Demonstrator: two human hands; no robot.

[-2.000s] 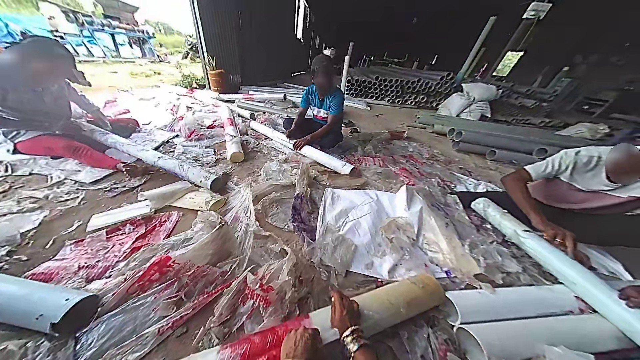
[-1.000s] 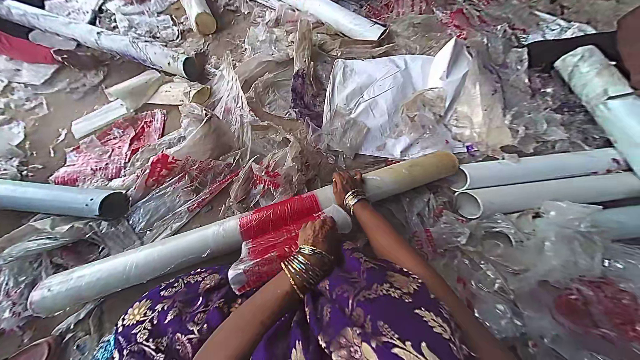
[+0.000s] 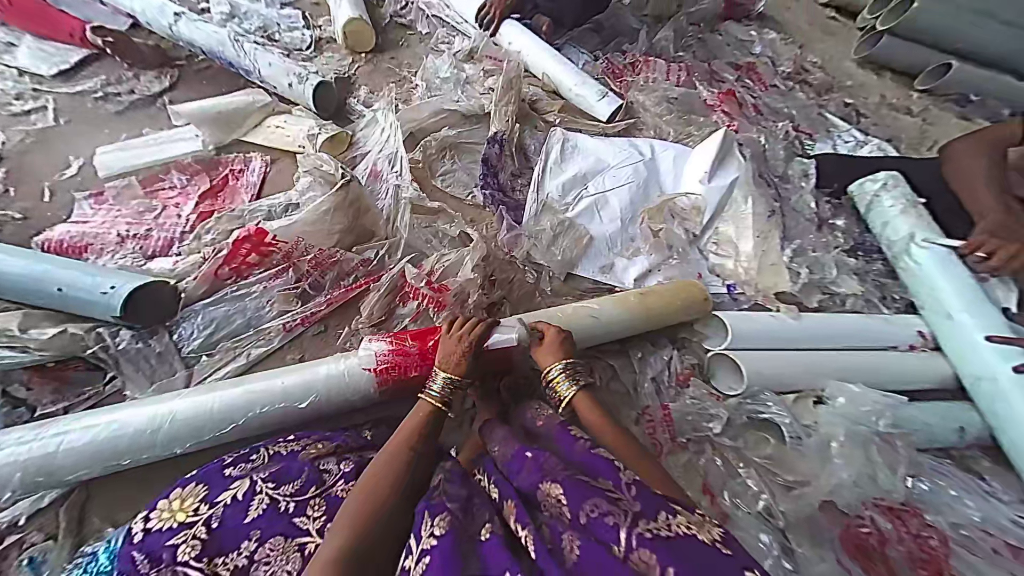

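A long pipe wrapped in whitish film (image 3: 264, 408) lies slanted in front of me, its bare tan end (image 3: 640, 312) at the upper right. Red printed plastic film (image 3: 404, 352) wraps the pipe's middle. My left hand (image 3: 464, 346) presses on this film and the pipe, fingers curled over the top. Just to the right, my right hand (image 3: 550, 344) pinches something thin and pale at the edge of the wrap, against the pipe. A short white strip shows between the two hands. Bangles circle both wrists, and the palms are hidden.
Two white pipes (image 3: 832, 371) lie at right, near a co-worker's hand (image 3: 996, 240) over a pale green pipe (image 3: 936, 296). A blue-grey pipe (image 3: 72, 284) is at left. Another person's hand (image 3: 496, 12) touches a white pipe (image 3: 560, 68). Crumpled plastic film (image 3: 320, 272) and a white sheet (image 3: 616, 192) cover much ground.
The view has tilted down since the oldest frame. Against one second ago, the red film's loose flap no longer hangs in front of the pipe, and my hands sit closer together on top.
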